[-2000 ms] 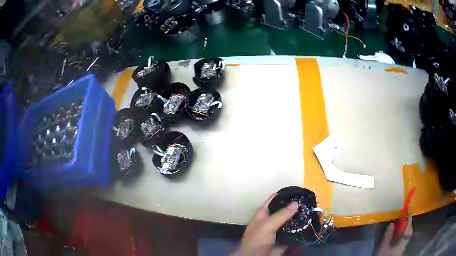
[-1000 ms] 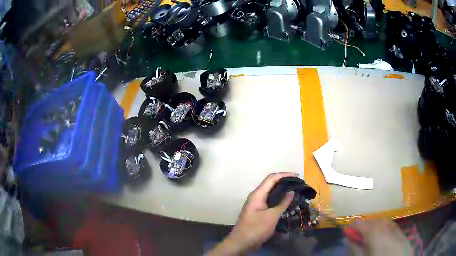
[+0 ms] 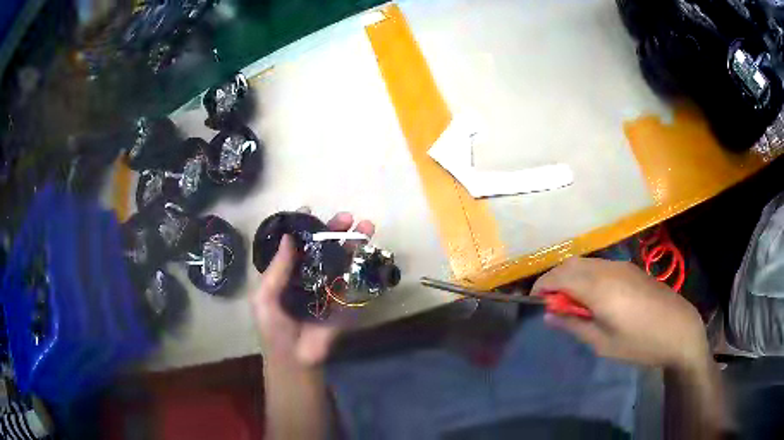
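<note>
My left hand [image 3: 284, 301] holds a black round camera housing [image 3: 282, 232], its thumb over the open side. A small camera board module [image 3: 371, 268] with a black lens hangs out to the right of the housing, joined by a white lead [image 3: 339, 235] and thin red and yellow wires. My right hand [image 3: 623, 309] grips a screwdriver [image 3: 569, 304] by its red handle. Its long metal shaft points left, with the tip a short gap to the right of the lens, not touching it.
Several black housings with boards [image 3: 212, 256] stand at left beside a blurred blue crate [image 3: 73, 292]. More black units [image 3: 713, 77] are piled at upper right. A bent white paper piece [image 3: 516, 180] lies by the orange tape [image 3: 421, 112]. A red coiled cord [image 3: 662, 258] hangs below the table edge.
The view has turned and shifted. The housing is tipped in my left hand and its board module now shows outside it. The screwdriver has come up towards the module in my right hand.
</note>
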